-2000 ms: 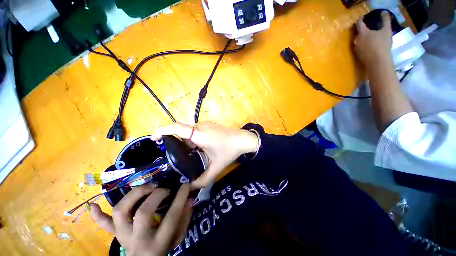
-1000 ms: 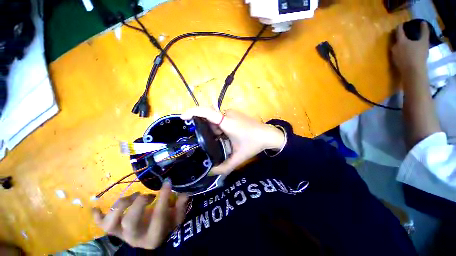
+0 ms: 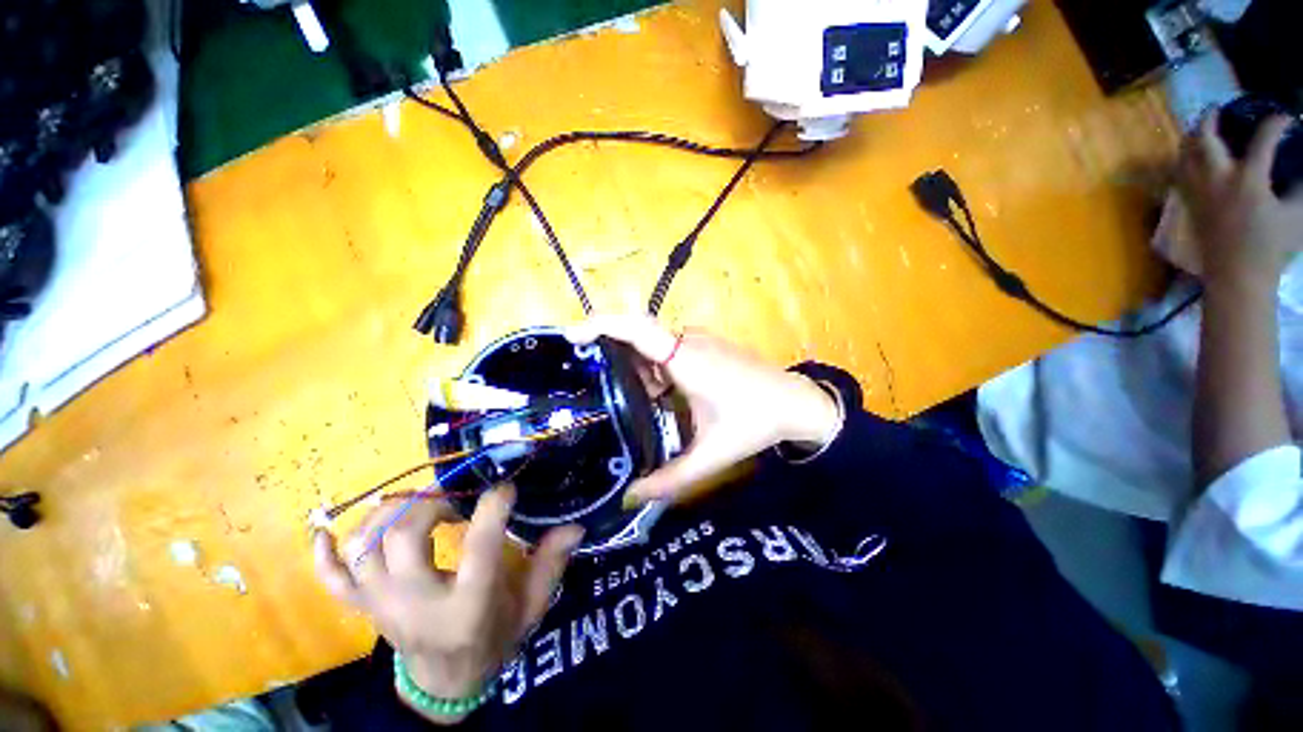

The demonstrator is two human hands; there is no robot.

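A round black camera housing (image 3: 550,479) shows its open interior, with thin coloured wires (image 3: 455,461) and a pale yellow-white strip (image 3: 479,396) inside. My right hand (image 3: 729,412) grips its right side around a black rounded part. My left hand (image 3: 443,579), with a green bead bracelet, is at its lower left, fingers spread. One fingertip is near the housing's lower rim; whether it touches is unclear. Wires run out over the left fingers to a small white plug (image 3: 319,518). My left hand appears to grip nothing.
A white camera unit (image 3: 836,65) stands at the back. Black cables (image 3: 493,200) lie across the orange table (image 3: 286,343), another cable (image 3: 1009,283) at right. A white tray (image 3: 107,286) with black parts is at left. Another person's arm (image 3: 1240,343) is at right, the hand on a black part.
The view has shifted, so the table things sit differently in the picture. My left hand has moved closer to the housing and wires. My right hand keeps its grip on the housing.
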